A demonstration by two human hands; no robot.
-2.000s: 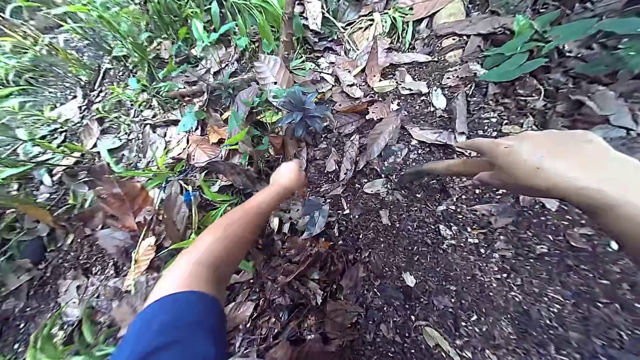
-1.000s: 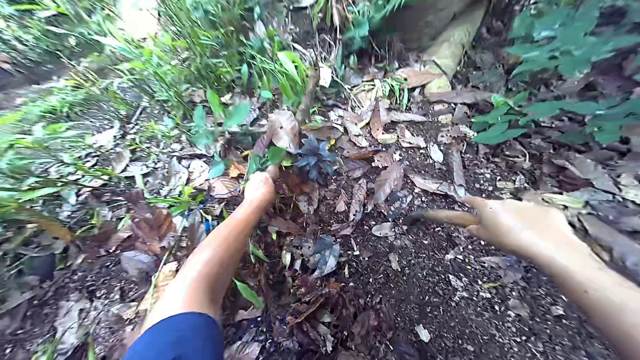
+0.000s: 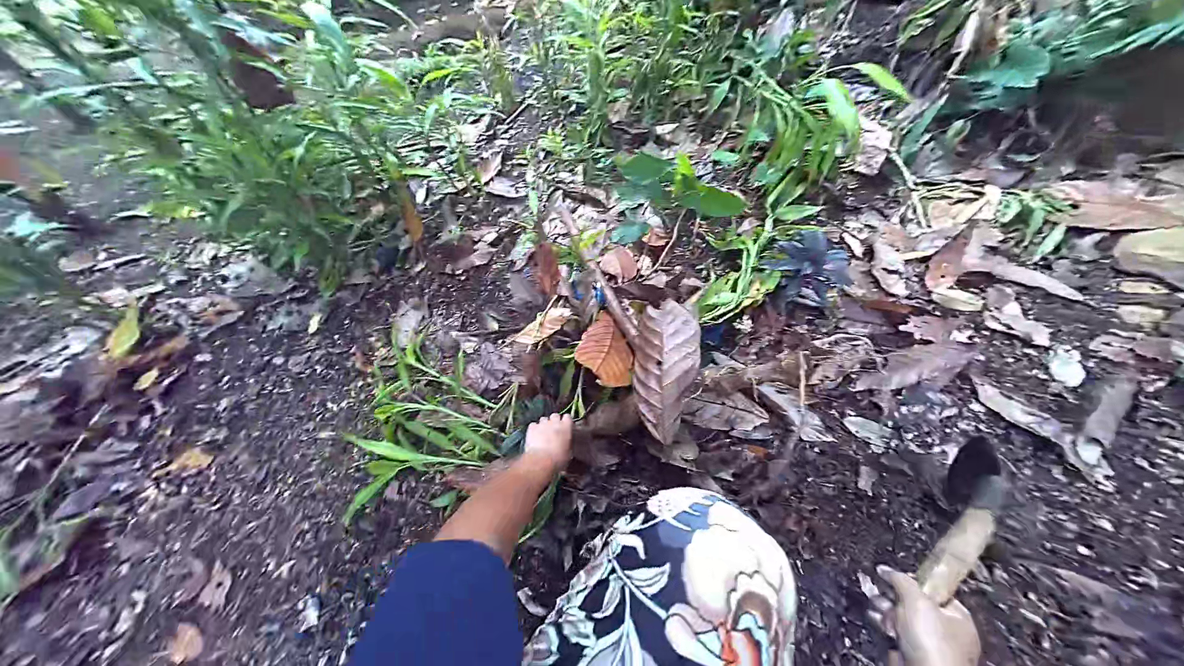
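My left hand (image 3: 548, 442) is closed low over the litter, at the base of a clump of long green blades (image 3: 430, 430); whether it grips their stems cannot be made out. Just right of it stand a large dry brown leaf (image 3: 666, 370) and an orange-brown leaf (image 3: 605, 350), by a thin stick. In my right hand (image 3: 930, 629), at the lower right, is the wooden handle (image 3: 957, 555) of a small hand tool. Its dark metal head (image 3: 974, 472) points away from me above the soil; its exact kind is unclear.
My knee in flowered cloth (image 3: 712, 583) juts in between the hands. A dark purple plant (image 3: 807, 266) grows beyond, at centre right. Tall green weeds (image 3: 277, 157) cover the far left, and dry leaves (image 3: 925, 365) lie over the soil at right.
The view has swung left, and my knee has come into it. My left hand has left the spot beside the dark purple plant and is now at the green blades. The tool stays in my right hand.
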